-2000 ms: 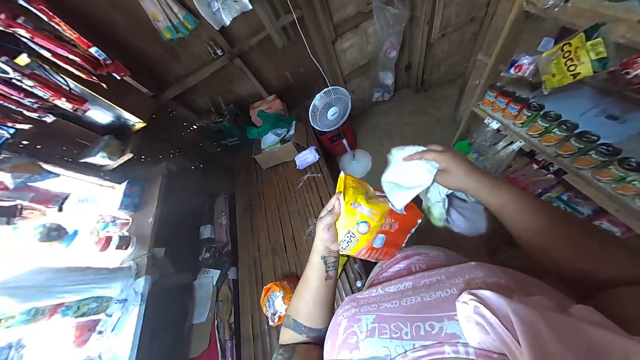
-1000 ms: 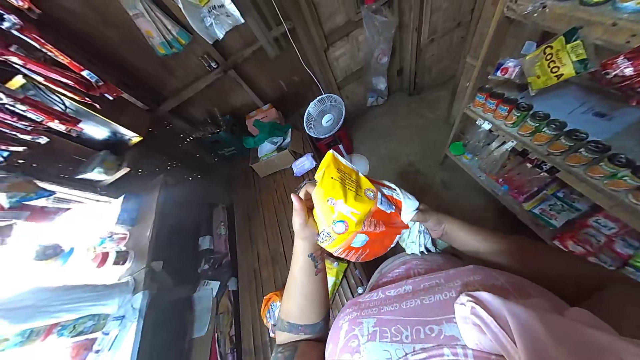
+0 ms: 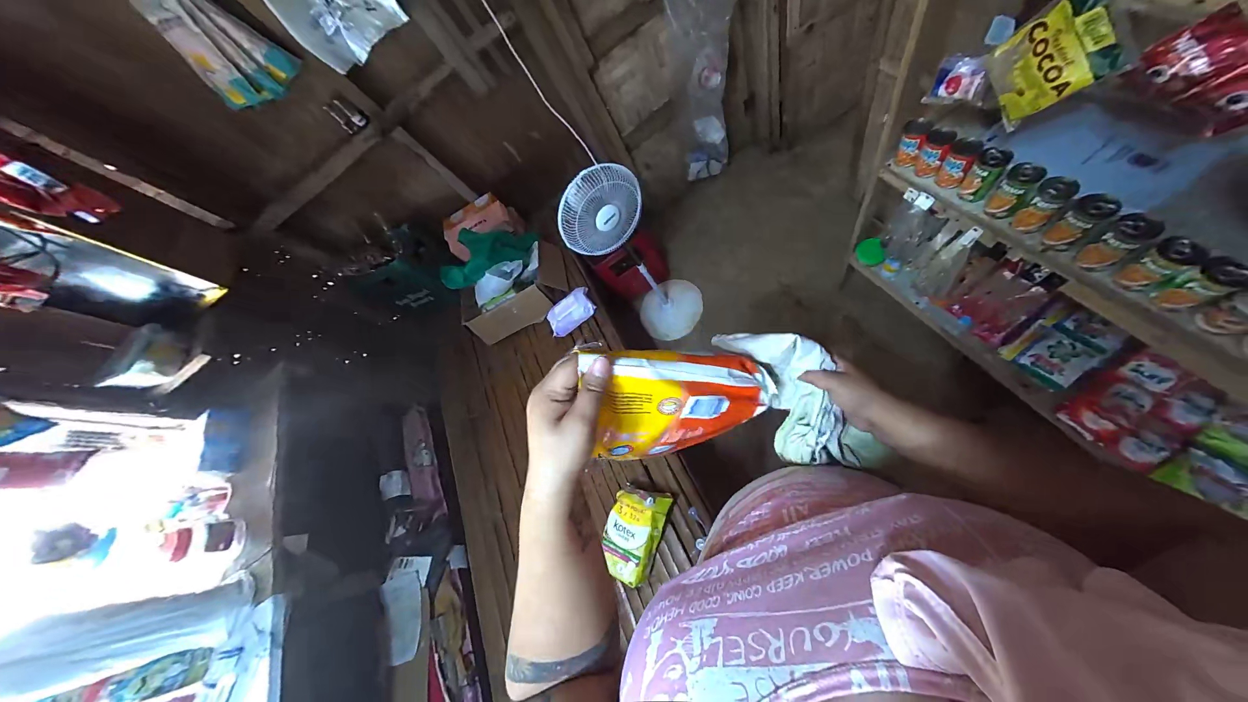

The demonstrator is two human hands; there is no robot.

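My left hand (image 3: pixel 570 414) grips one end of a yellow and orange plastic packet (image 3: pixel 673 402), thumb on top, in front of my body. A white and pale green cloth (image 3: pixel 804 390) is bunched in my right hand (image 3: pixel 850 395) and touches the packet's orange end. Below the packet, a yellow and green Kotex pack (image 3: pixel 635 536) lies on the slatted wooden bench (image 3: pixel 502 468). What the packet holds cannot be seen.
Beyond the bench's far part stand an open cardboard box (image 3: pixel 512 314), a lilac pack (image 3: pixel 571 312) and a white fan (image 3: pixel 600 210). Wooden shelves (image 3: pixel 1024 244) at the right hold rows of cans and packets. Goods hang at the left.
The packet has turned from tilted to nearly level, its edge now facing up. The cloth, apart from the packet's face two seconds ago, is now at its orange end.
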